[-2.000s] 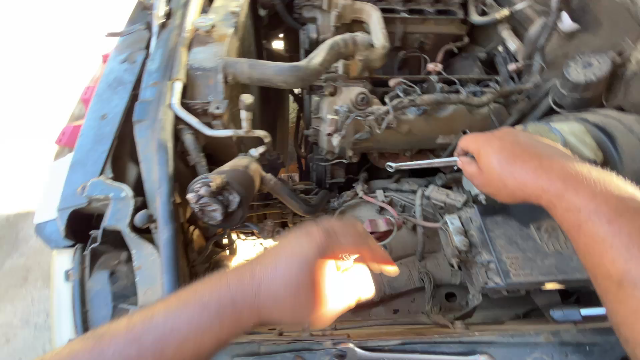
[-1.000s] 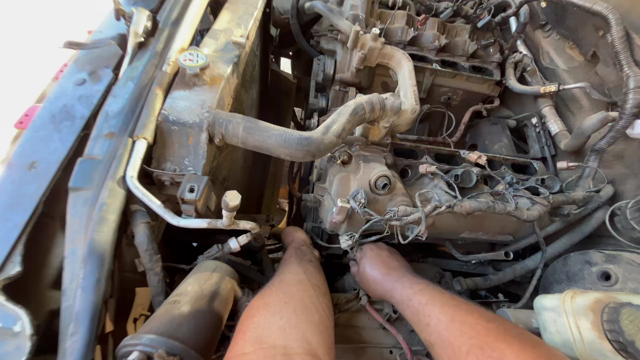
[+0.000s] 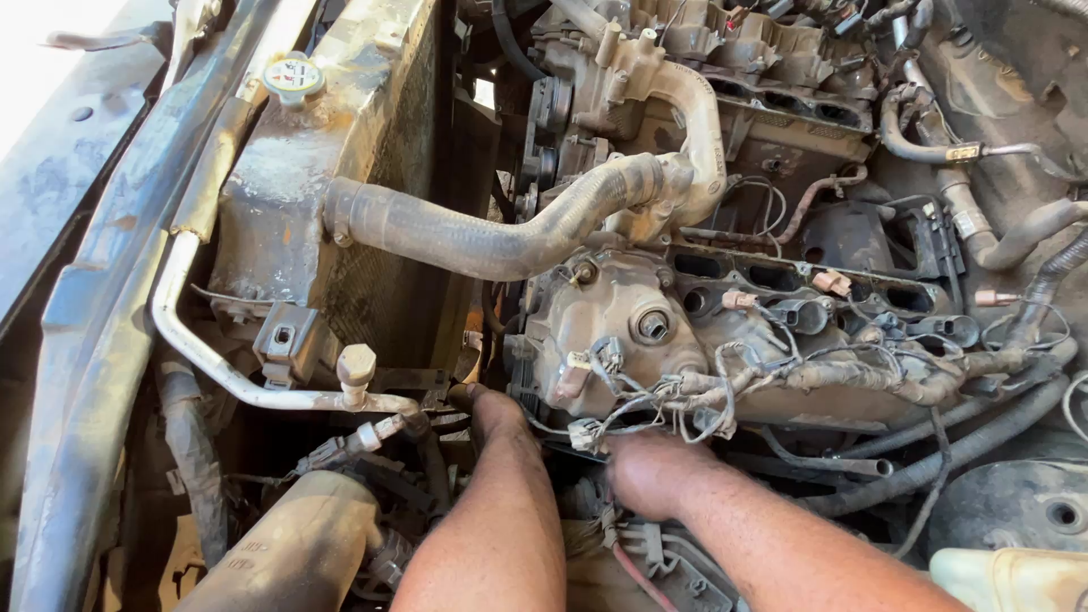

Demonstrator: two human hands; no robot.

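Note:
In the head view, my left hand (image 3: 495, 410) reaches down between the radiator (image 3: 382, 161) and the front of a dusty engine; its fingers are hidden. My right hand (image 3: 650, 472) is low beside the near side of the engine, under a bundle of wires and connectors (image 3: 671, 399), and its fingers are out of sight too. Whether either hand holds anything cannot be told. Above both hands, a thick radiator hose (image 3: 459, 238) runs to a metal coolant pipe (image 3: 701, 127). The near cylinder-head cover (image 3: 629, 327) lies just above my right hand.
A metal line (image 3: 280, 398) with a hex fitting passes left of my left forearm, above a dusty cylindrical canister (image 3: 297, 544). Corrugated hoses (image 3: 977, 442) lie at the right, near a pale plastic reservoir (image 3: 1011, 578). A red cable (image 3: 637, 574) runs below my right wrist.
Two seconds ago my right hand held a wrench above the engine bay and my left hand was over its lower part. Both hands are now down in the engine bay. The view has moved closer.

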